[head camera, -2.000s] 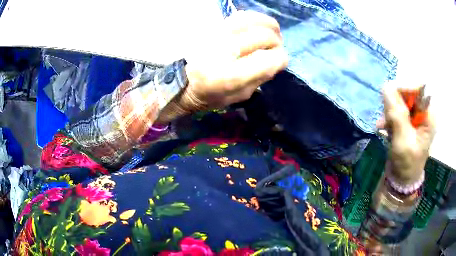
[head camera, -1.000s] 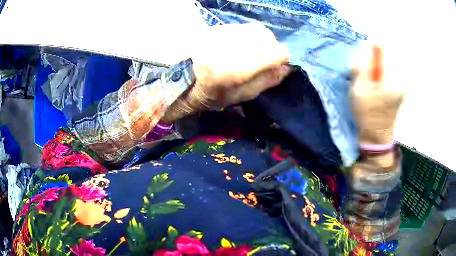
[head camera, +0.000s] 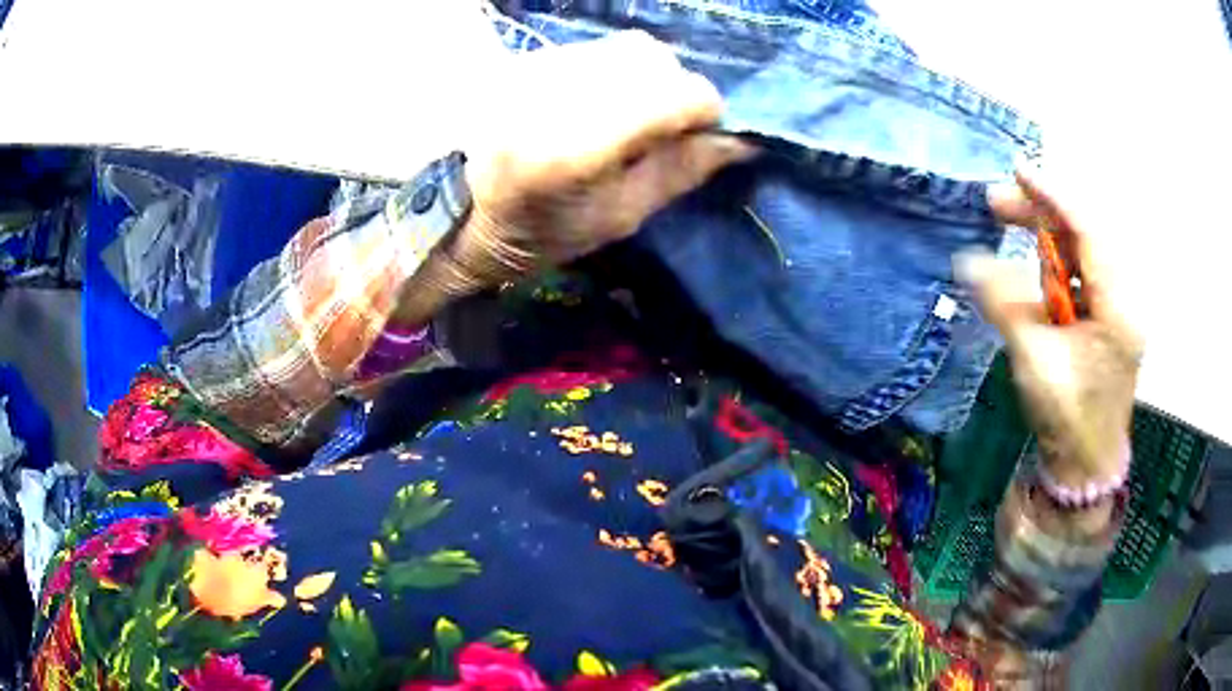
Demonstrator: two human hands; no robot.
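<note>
A blue washed denim garment [head camera: 824, 270] lies partly on the white table and hangs over its front edge above the lap. Its darker blue side faces me, with a thick stitched hem and a small white tag at the lower right. My left hand [head camera: 608, 149] is closed on the garment's edge at the upper middle. My right hand [head camera: 1074, 338] is at the garment's right end, its fingertips at the fold. Orange-handled thread snips [head camera: 1058, 277] show in the right palm; their blades cannot be made out.
The white table [head camera: 243, 81] spans the top. A blue bin [head camera: 250, 243] with grey scraps [head camera: 169, 243] is below it at left. A green crate [head camera: 1148, 506] is below at right. A dark floral apron [head camera: 514, 540] covers the lap.
The hanging part has been lifted and turned, so its blue face, stitched hem and white tag now show. My right hand has moved right and down since one second ago; my left hand shifted slightly left.
</note>
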